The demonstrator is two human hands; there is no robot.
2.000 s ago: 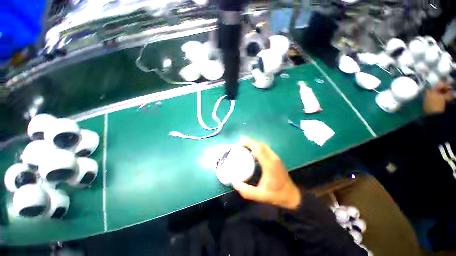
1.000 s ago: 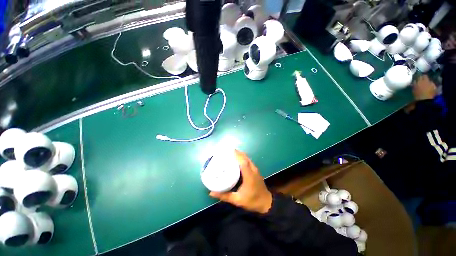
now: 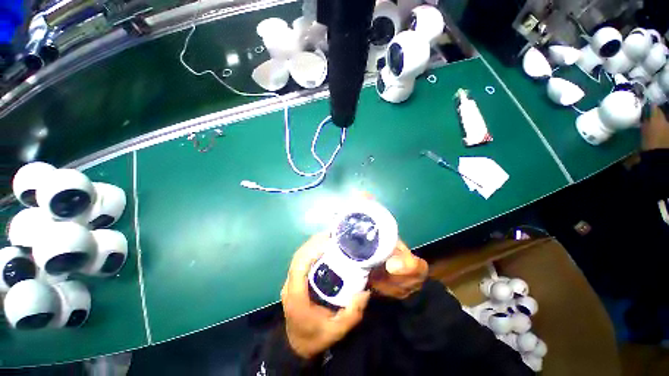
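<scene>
A white pan-tilt camera (image 3: 383, 233) is held above the front edge of the green bench. Its round dark glossy face points up at me, and its base with a small dark window is toward the lower left. My left hand (image 3: 312, 305) grips the base from the left and below. My right hand (image 3: 400, 273) touches the camera on its right side, near the joint of head and base; its fingertips are partly hidden behind the camera.
A black electric screwdriver (image 3: 351, 66) hangs over a looped white cable (image 3: 323, 172). Cameras are piled at left (image 3: 66, 253) and along the rear rail (image 3: 407, 55). At right are a white cloth (image 3: 485, 176), a thin tool (image 3: 440, 160), a tube (image 3: 472, 121), a cardboard box (image 3: 568, 294) and another person's hand (image 3: 655, 131).
My left hand has come into view and taken hold of the camera's base. The camera has turned, so its dark face and base window now show. The right hand has shifted to its right side.
</scene>
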